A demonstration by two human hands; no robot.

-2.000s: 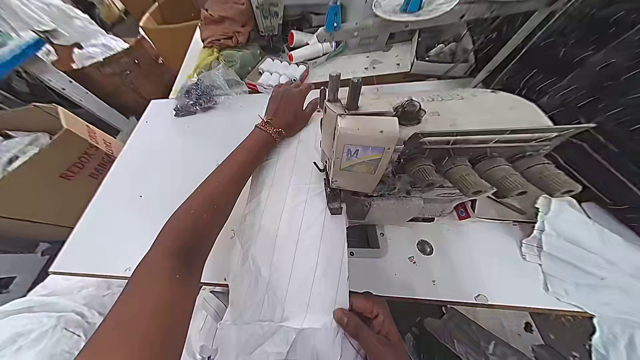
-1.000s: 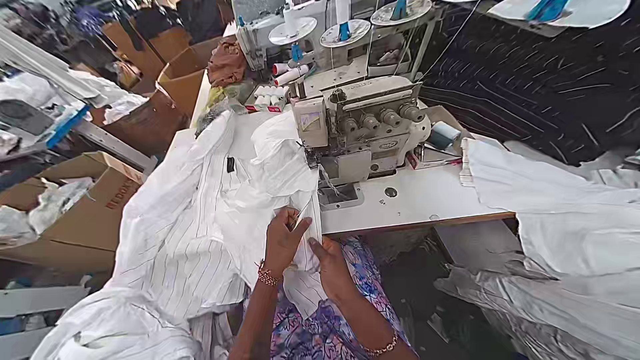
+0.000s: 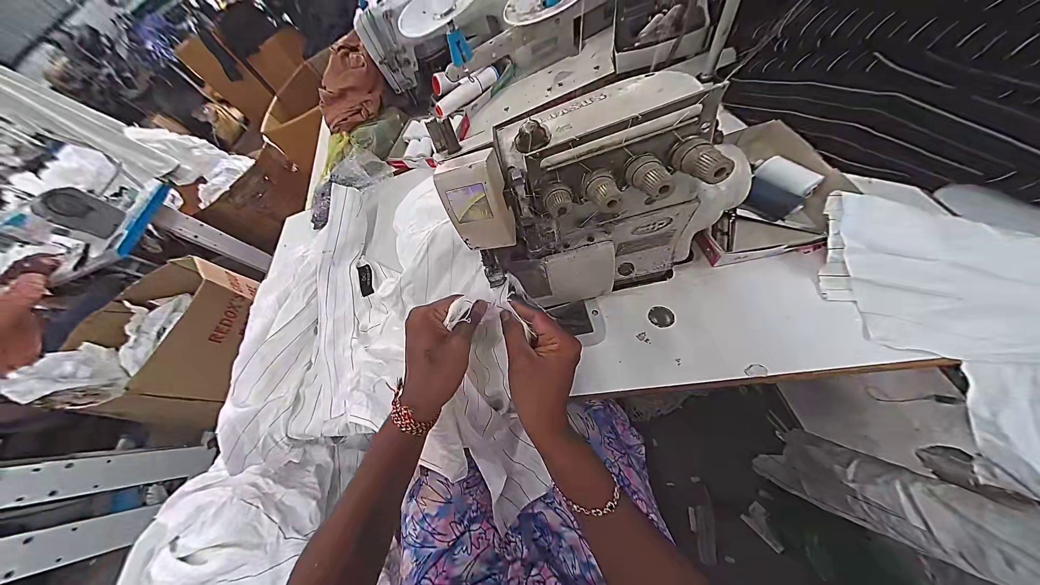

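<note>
White striped fabric (image 3: 301,325) is bunched over the left of the table and hangs off its front edge. My left hand (image 3: 439,353) pinches a folded edge of this fabric between thumb and fingers. Close beside it on the right, my right hand (image 3: 540,353) pinches another part of the edge. Both hands are just in front of the presser foot (image 3: 493,270) of an overlock sewing machine (image 3: 601,187). A small black label (image 3: 366,279) lies on the fabric to the left. Whether the fabric is under the foot cannot be made out.
More white fabric (image 3: 926,276) lies over the table's right side. An open box with a thread cone (image 3: 786,187) stands behind the machine's right end. Thread spools (image 3: 467,91) lie at the back. A cardboard box (image 3: 191,349) stands at left. Another person's hand (image 3: 20,317) shows at far left.
My left hand has come back from beside the machine head, where it was two seconds ago, to near my right hand. Since one second ago both hands have moved up closer to the presser foot.
</note>
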